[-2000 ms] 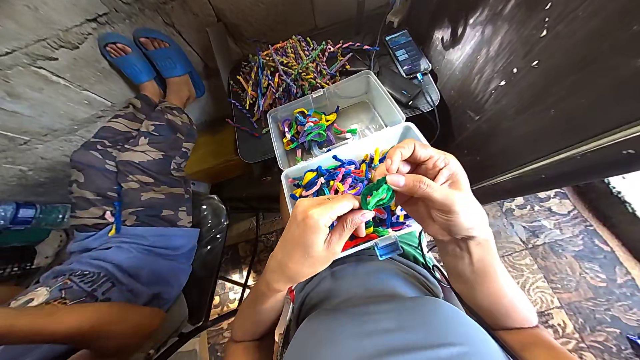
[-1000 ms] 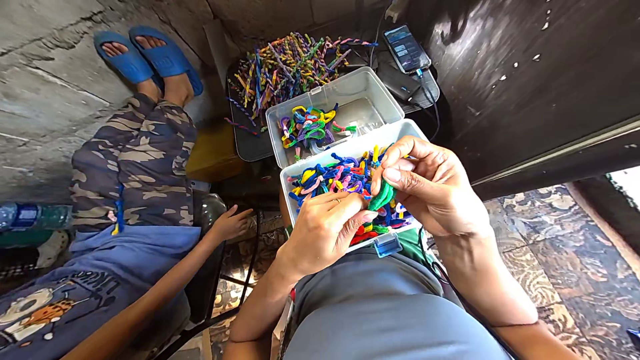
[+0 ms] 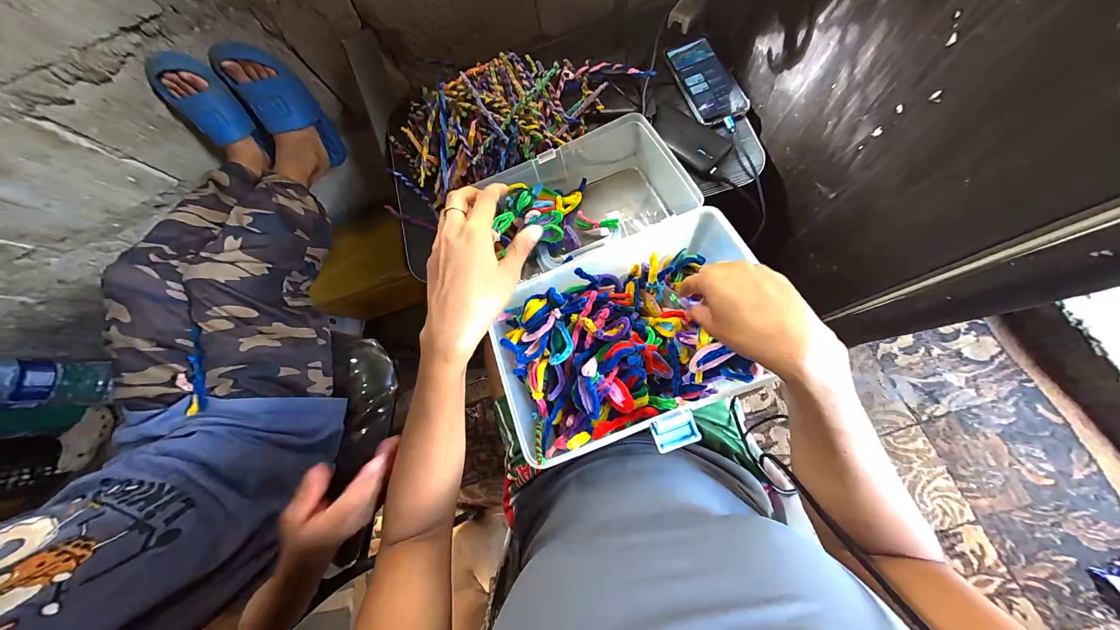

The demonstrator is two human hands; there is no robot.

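Observation:
On my lap stands an open clear plastic box (image 3: 516, 385) full of small looped pieces of coloured pipe cleaner (image 3: 604, 350). Its lid side (image 3: 678, 175) lies folded back and holds a smaller heap of looped pieces (image 3: 547, 214). My left hand (image 3: 472, 262) is over the left part of that smaller heap, fingers spread around some green loops; whether it grips any is unclear. My right hand (image 3: 757, 315) reaches into the right part of the main box, fingertips together among the pieces; what they hold is hidden.
Behind the lid lies a pile of twisted pipe cleaners (image 3: 499, 114) on a dark surface. A phone (image 3: 707, 80) with a cable and a dark flat device (image 3: 687, 136) are at its right. Another person in camouflage trousers (image 3: 245, 280) sits at left, a hand (image 3: 337, 507) near my left forearm.
My hands have parted: the left moved up to the lid's heap, the right into the main box. The green looped piece is no longer seen between them. The other person's hand has moved.

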